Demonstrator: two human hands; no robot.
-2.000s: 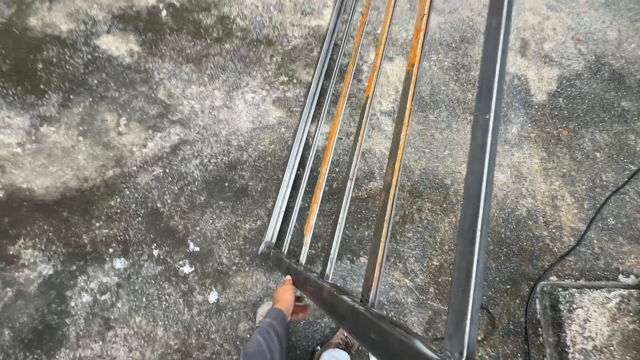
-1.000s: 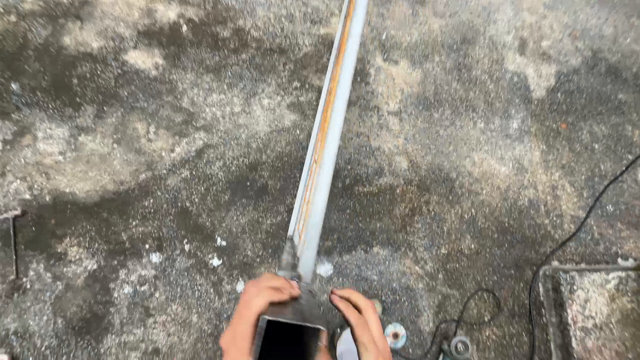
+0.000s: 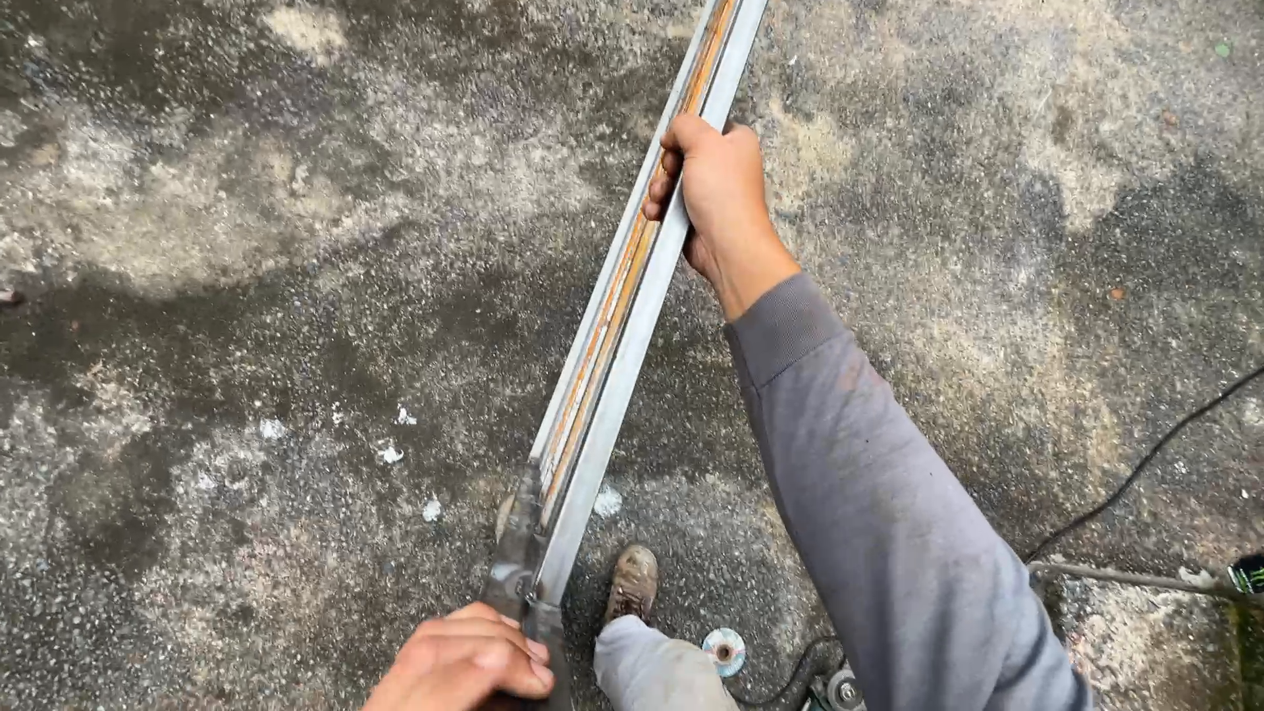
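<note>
A welded steel frame point(image 3: 632, 336) of long bars, some with orange rust, stands on edge and runs from the bottom centre to the top of the view. My right hand point(image 3: 716, 188) is wrapped around its pale outer bar in the upper middle, fingertips curled in over the rusty inner bars. Down at the frame's near end, my left hand point(image 3: 474, 657) has its fingers over the dark crosspiece point(image 3: 518, 573). The frame's far end lies outside the view.
On the stained concrete floor, a cutting disc point(image 3: 724, 652) lies right of my boot point(image 3: 632, 583). Beside it is part of an angle grinder point(image 3: 841, 688). A black cable point(image 3: 1145, 474) and a metal bar point(image 3: 1136, 576) are at the right, near a dark can point(image 3: 1249, 573).
The frame has turned from showing its spread bars to edge-on. My right hand has moved from the near end up along the frame and now grips the outer bar.
</note>
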